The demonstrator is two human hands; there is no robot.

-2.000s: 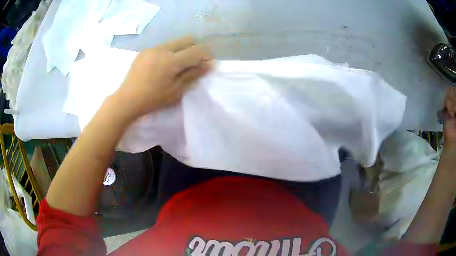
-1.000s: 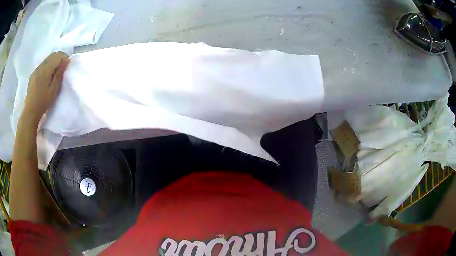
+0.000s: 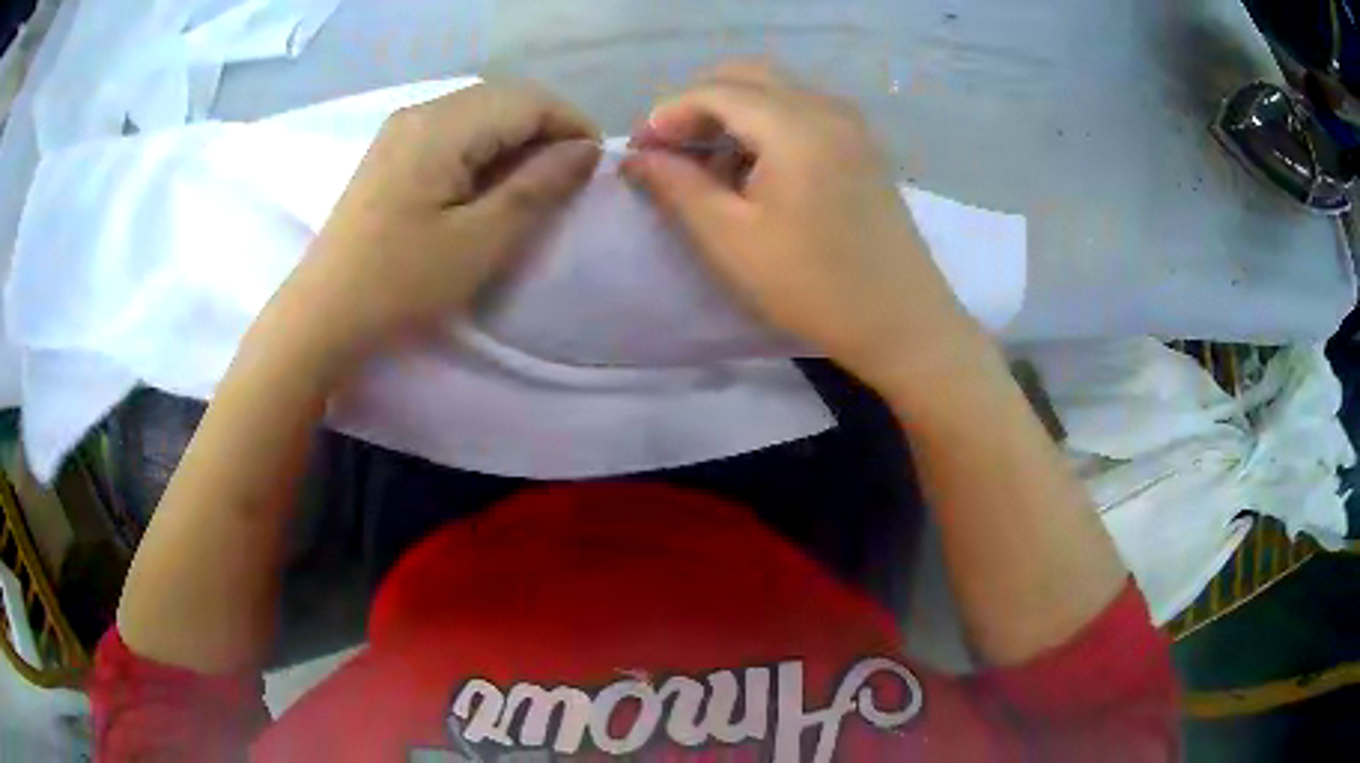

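Observation:
A white garment panel (image 3: 164, 254) lies across the front of the pale grey table, one part hanging over the edge toward the lap. My left hand (image 3: 448, 209) pinches its upper edge between thumb and fingers. My right hand (image 3: 791, 209) pinches the same edge just to the right, the fingertips of both hands close together. A small dark thing shows among the right fingers; I cannot tell what it is. The panel's right end (image 3: 973, 257) shows beyond my right wrist.
An iron (image 3: 1286, 146) rests at the table's upper right. Other white pieces (image 3: 149, 60) lie at the upper left. A heap of creamy white pieces (image 3: 1178, 447) is below the table's right edge, by a yellow wire basket (image 3: 1268, 574). Another yellow basket stands at lower left.
My left hand has moved right from the panel's left end, and my right hand has come up from the lower right onto the cloth. Both now pinch its edge.

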